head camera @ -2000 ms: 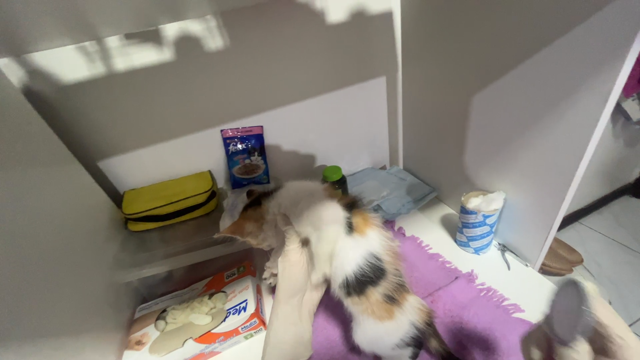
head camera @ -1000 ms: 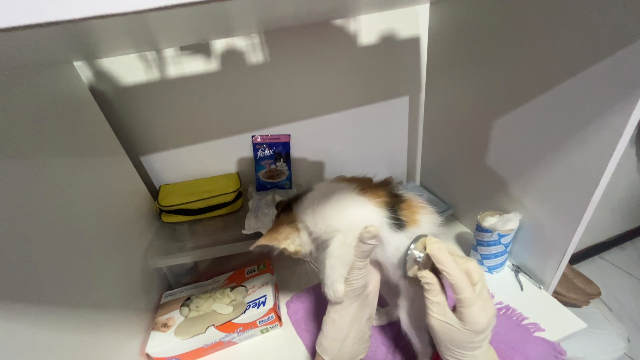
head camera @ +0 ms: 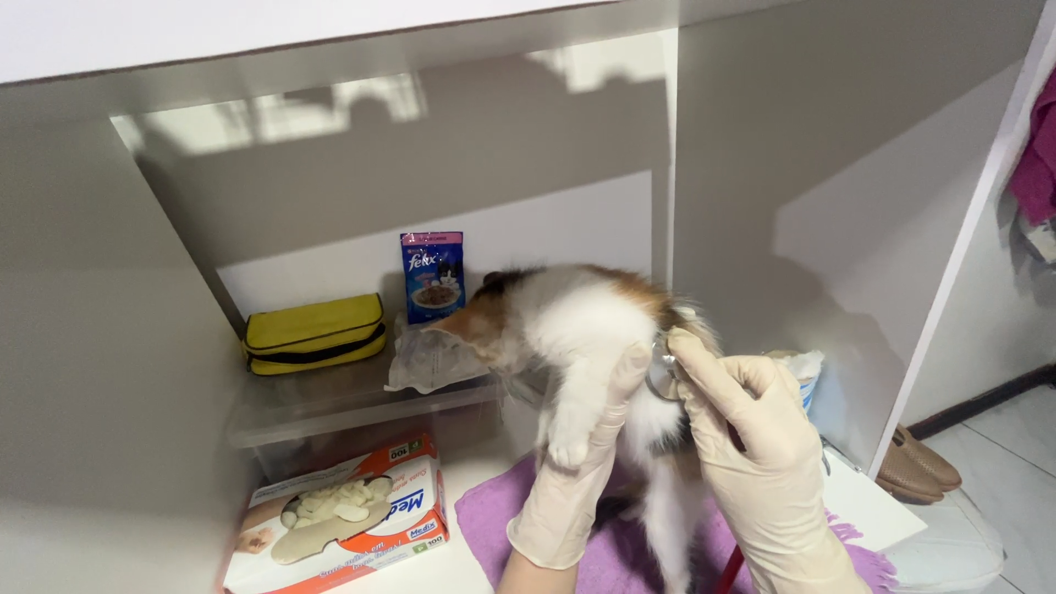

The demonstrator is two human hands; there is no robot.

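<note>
A calico kitten is propped up over a purple fringed cloth, its head turned left toward a crumpled clear plastic bag. My gloved left hand grips the kitten under its chest, with a white front leg hanging over the hand. Between the fingers of my gloved right hand is the round metal chest piece of a stethoscope, pressed against the kitten's side. A small piece of red tubing shows below the right hand. The far side of the kitten is hidden.
An opened box of latex gloves lies at lower left. Behind it, a yellow zip case and a blue Felix pouch stand on a translucent plastic container. A blue-and-white tub is partly behind my right hand. Side panels enclose the space.
The kitten, earlier lower over the cloth, is now lifted at the chest. My right hand has come in from the lower right with the chest piece, which rests at the kitten's side.
</note>
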